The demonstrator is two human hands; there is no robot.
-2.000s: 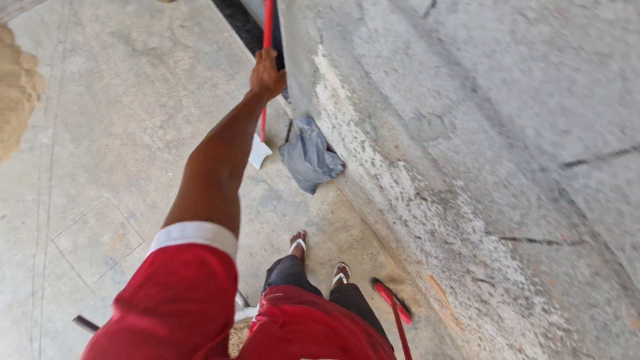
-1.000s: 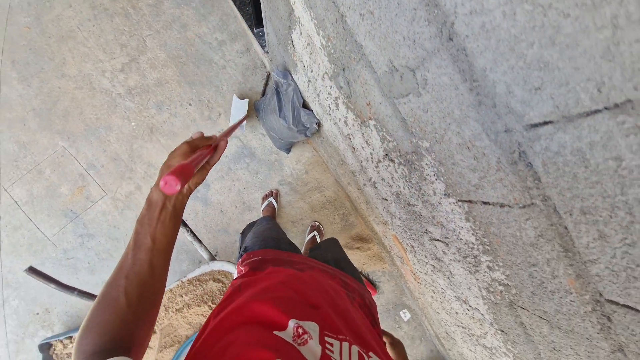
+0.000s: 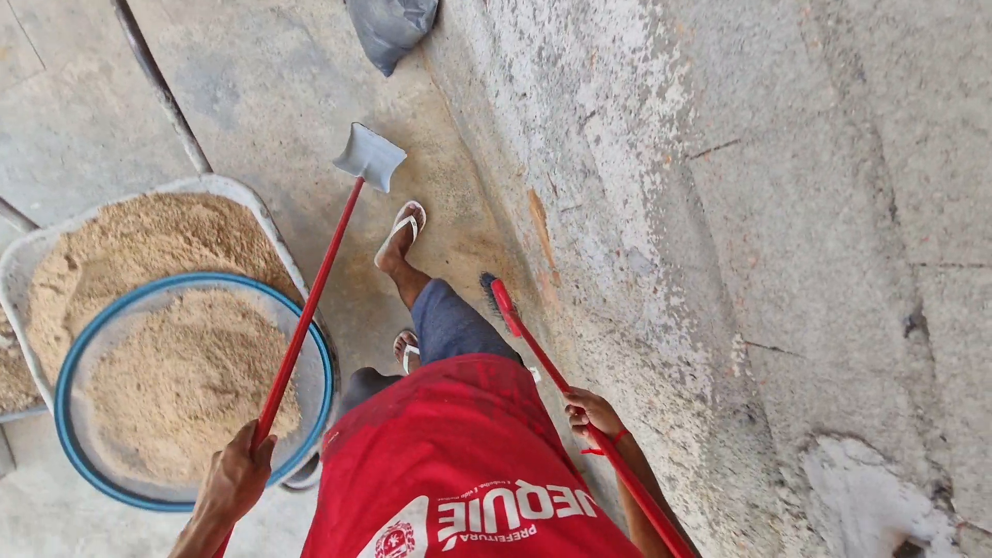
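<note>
My left hand [image 3: 236, 469] is closed around the red handle of a long-handled dustpan [image 3: 370, 157]; its pale grey pan lies at the far end, beyond my feet. My right hand [image 3: 593, 418] grips the red handle of a broom [image 3: 508, 306], whose dark bristles are down by the foot of the wall. The dustpan's handle passes over a round blue-rimmed sieve [image 3: 194, 277] holding sand [image 3: 194, 380]. Under the sieve is a wheelbarrow [image 3: 271, 225] heaped with more sand.
A rough concrete wall [image 3: 620, 194] rises along the right. Against its base lies a dark grey plastic bag [image 3: 391, 31]. The wheelbarrow's metal handles reach across the concrete floor [image 3: 294, 93] at the upper left. Another container of sandy material [image 3: 14, 372] shows at the left edge.
The view has shifted strongly, bringing the wheelbarrow and sieve into sight. My left hand has swung the dustpan's handle down beside the sieve. My right hand and the broom's handle now show.
</note>
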